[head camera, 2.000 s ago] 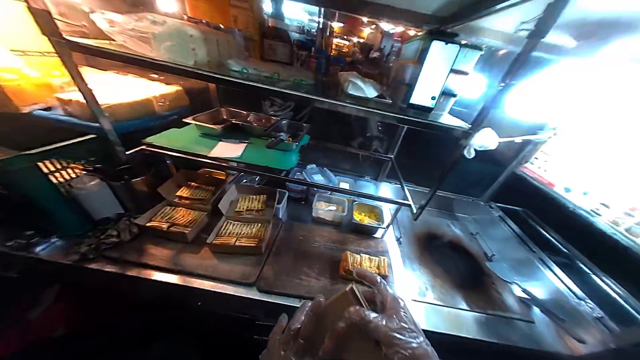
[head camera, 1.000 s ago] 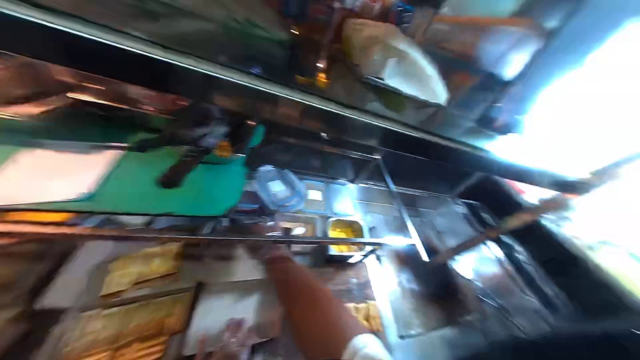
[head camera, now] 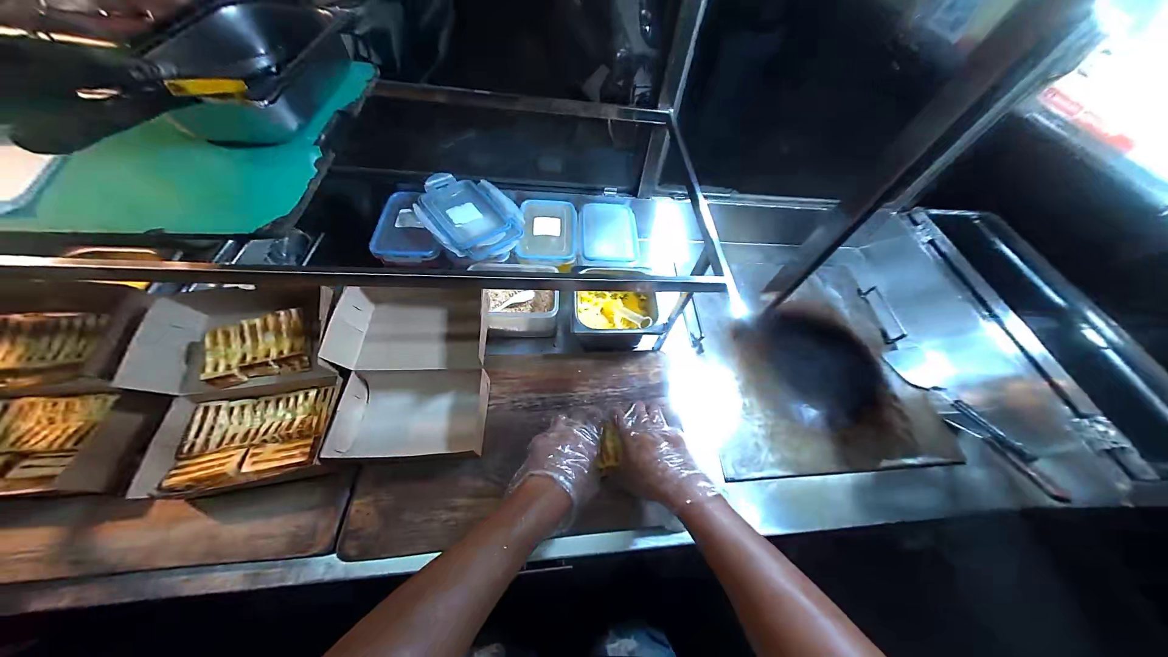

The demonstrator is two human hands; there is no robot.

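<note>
My left hand (head camera: pixel 563 459) and my right hand (head camera: pixel 653 456), both in clear plastic gloves, press from either side on a small stack of browned food pieces (head camera: pixel 610 449) on the wooden board (head camera: pixel 415 511). Most of the stack is hidden by the fingers. Left of my hands lies an open cardboard box (head camera: pixel 415 411) with nothing in it. Beside it, another cardboard box (head camera: pixel 146 465) holds rows of toasted, sliced pieces (head camera: pixel 260 424). Behind my hands stand a metal container of yellow food (head camera: pixel 613 310) with a utensil in it and a tub of crumbly brownish food (head camera: pixel 520 303).
A steel griddle (head camera: pixel 922 429) with a dark patch lies to the right, with a long-handled spatula (head camera: pixel 967 420) on it. A metal shelf rail (head camera: pixel 411 278) crosses above the containers. Several lidded plastic tubs (head camera: pixel 547 233) stand behind. A green cutting board (head camera: pixel 182 182) sits on the upper left shelf.
The view has shifted down and closer. An open box without food now lies right of the filled ones. Both hands have come together around the browned food on the board.
</note>
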